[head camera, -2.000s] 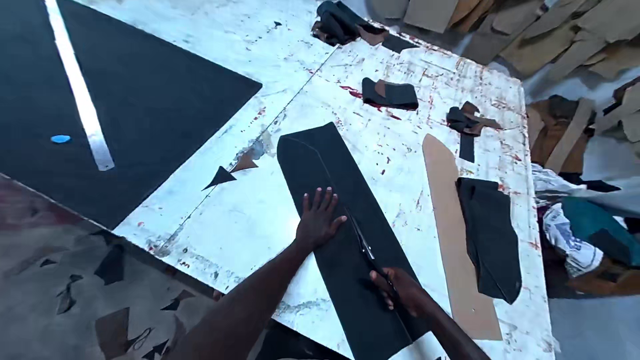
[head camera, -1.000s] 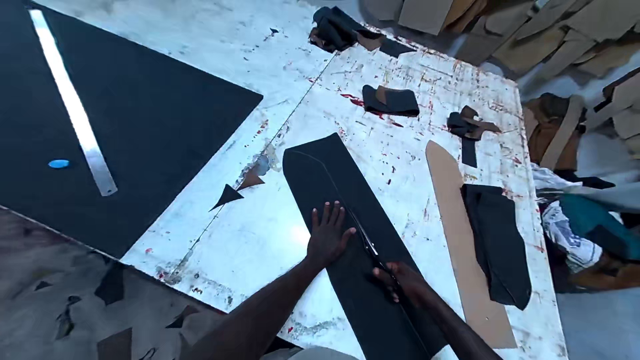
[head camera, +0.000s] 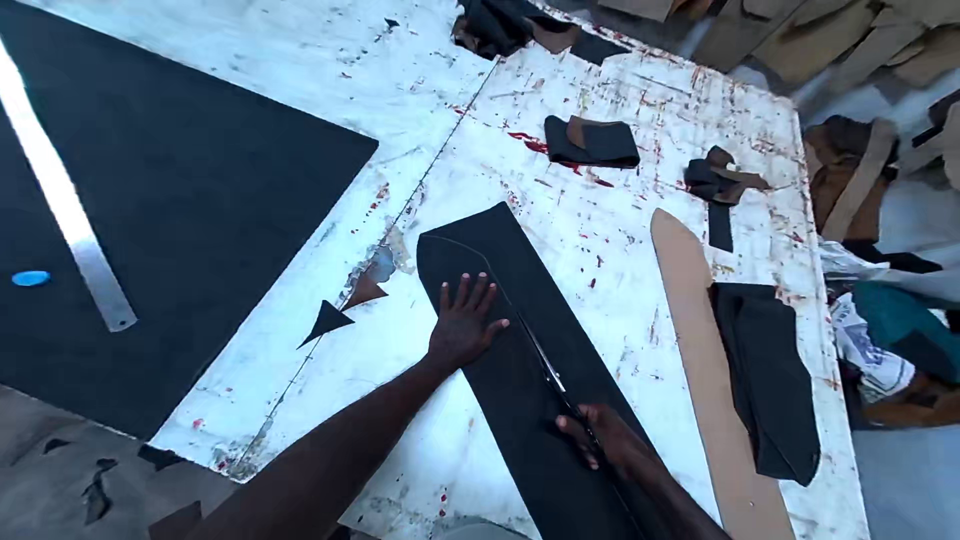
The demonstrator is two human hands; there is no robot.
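My left hand (head camera: 466,322) lies flat, fingers spread, on a long piece of black sheet material (head camera: 517,420) with a pale curved line near its far end. In my right hand (head camera: 596,439) is a pair of scissors (head camera: 551,367), its blades lying along the piece and pointing toward the far end. A cut runs back from the scissors toward the near edge. To the right lie a long tan template (head camera: 694,337) with a rounded tip and a folded black piece (head camera: 772,382).
A large black sheet (head camera: 187,172) at left carries a metal ruler (head camera: 71,210) and a blue oval object (head camera: 31,278). Small scraps (head camera: 327,322) lie beside the work. Folded black material (head camera: 592,142) and more scraps (head camera: 724,180) sit farther back on the paint-marked white table (head camera: 420,352).
The scissors have moved a little up along the black piece toward its far end since the earliest frame. My left hand stays spread on the piece.
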